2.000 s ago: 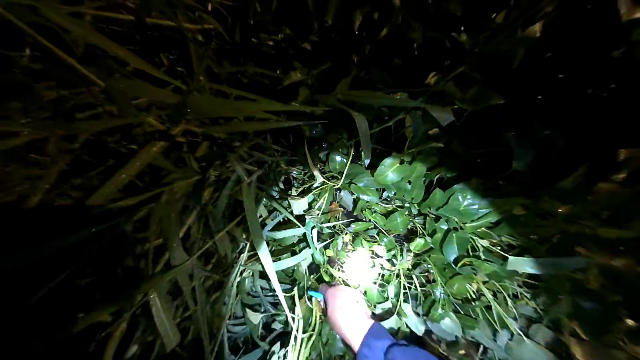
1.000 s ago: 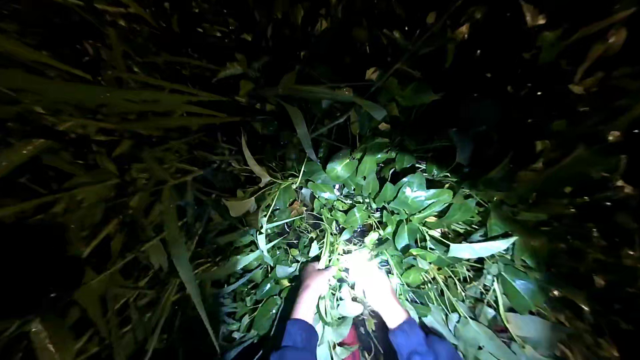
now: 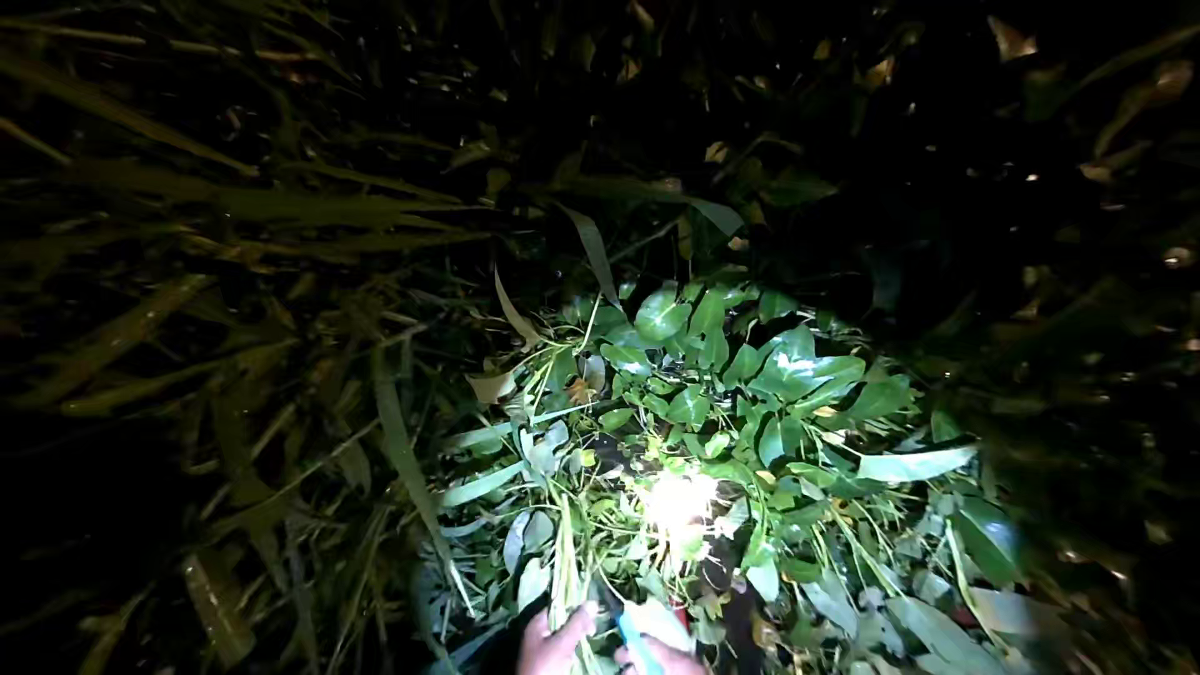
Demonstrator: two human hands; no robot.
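Note:
At the bottom edge, my left hand (image 3: 558,645) is closed around a bundle of long green stems (image 3: 564,572), with its thumb in front of them. Just to its right, my right hand (image 3: 664,658) grips a tool with a light blue handle (image 3: 636,639); a dark, narrow part of it points toward the stems. The kind of tool cannot be told. A small red thing (image 3: 680,614) shows beside that hand, mostly hidden. Broad glossy green leaves (image 3: 797,370) and low stems lie ahead, under a bright spot of light.
Long grass-like blades (image 3: 403,450) lean in from the left. A pale strap-shaped leaf (image 3: 919,464) lies across the plants at the right. Dim, dense foliage surrounds the lit patch, and the far and right sides are very dark.
Both hands have moved down toward the bottom edge since one second ago. The blue handle shows again; two seconds ago it was in the single visible hand, among the stems.

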